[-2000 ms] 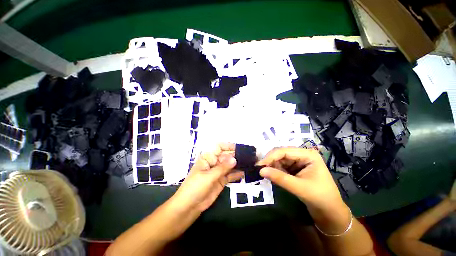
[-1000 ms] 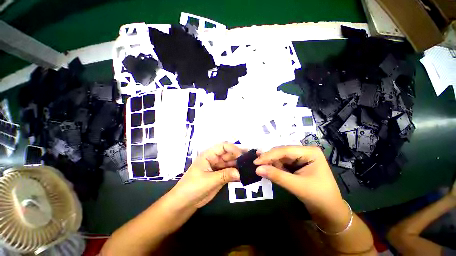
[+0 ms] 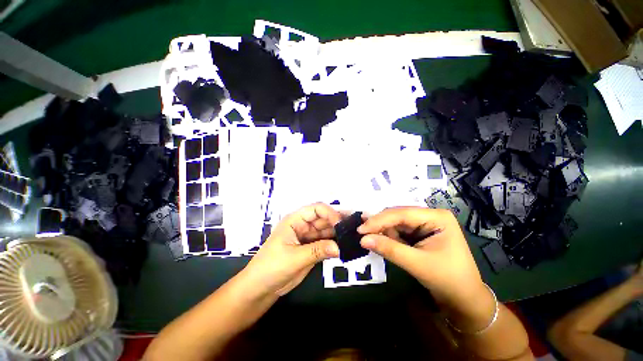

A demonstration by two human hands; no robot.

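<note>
A small black plastic part (image 3: 350, 238) is held in the air at the lower centre, between both hands. My left hand (image 3: 299, 243) grips its left edge between thumb and fingers. My right hand (image 3: 409, 243) has thumb and index fingertip on its right edge. Whether a thin black pad lies on the part cannot be told. A sticker sheet (image 3: 204, 192) with rows of dark squares lies left of centre. A small white sheet piece (image 3: 354, 271) with dark openings shows just below the held part.
Heaps of black parts lie at left (image 3: 106, 180) and right (image 3: 518, 158). A black scrap pile (image 3: 261, 84) tops white waste sheets (image 3: 366, 134). A cream fan (image 3: 53, 296) stands lower left, a cardboard box (image 3: 582, 32) upper right. Another person's arm (image 3: 599, 317) shows lower right.
Two seconds ago two dark pieces showed between the hands, one above the other; now they look like one tilted dark block. Since one second ago the hands have barely moved.
</note>
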